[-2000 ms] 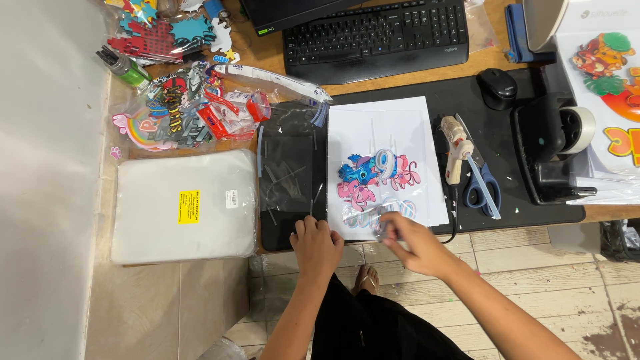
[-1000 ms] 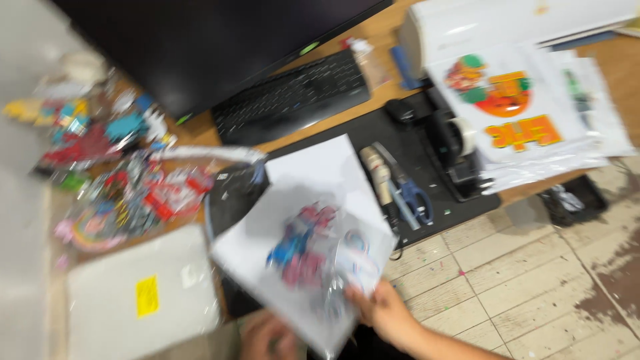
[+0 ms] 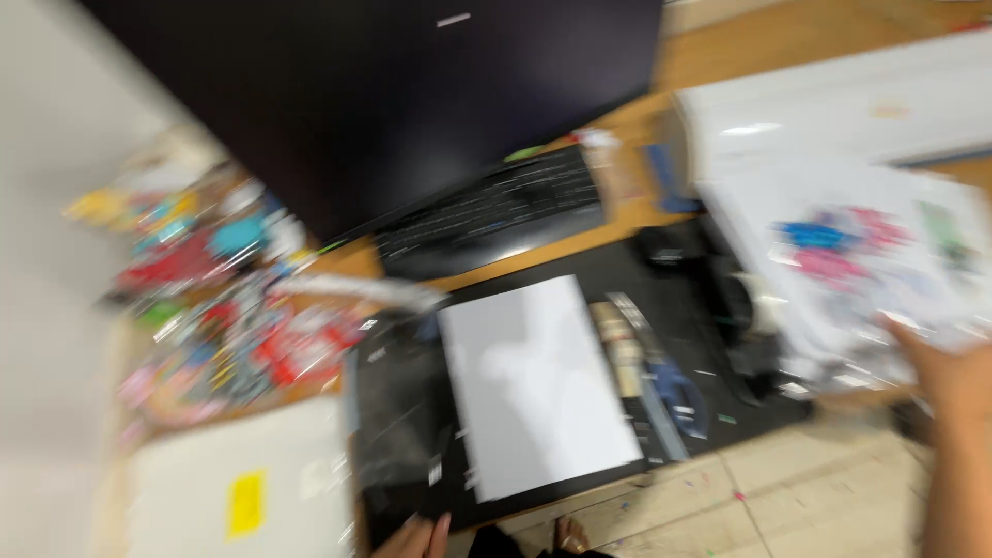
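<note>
My right hand (image 3: 949, 380) is at the right, its fingers on the lower edge of a clear plastic bag with blue and pink cutouts (image 3: 837, 248). The bag lies over other bagged sheets; blur hides whether the fingers still grip it. Near the bottom edge my left hand (image 3: 418, 539) is partly cut off, beside the black mat (image 3: 411, 496), and its grip is unclear. Blank white paper (image 3: 542, 387) lies on the mat between the hands. Right of the paper are a cream hot glue gun (image 3: 620, 341) and blue-handled scissors (image 3: 678, 395).
A tape dispenser (image 3: 748, 310), mouse (image 3: 659, 244), keyboard (image 3: 496, 209) and large monitor (image 3: 434, 93) stand around the mat. Bagged colourful cutouts (image 3: 271, 341) and a white plastic-wrapped pack (image 3: 302, 465) are at left. A white machine (image 3: 837, 108) is at upper right.
My right hand has carried the bag with the blue and pink cutouts from the mat to the pile at right. White paper now shows uncovered on the mat. The view has swung.
</note>
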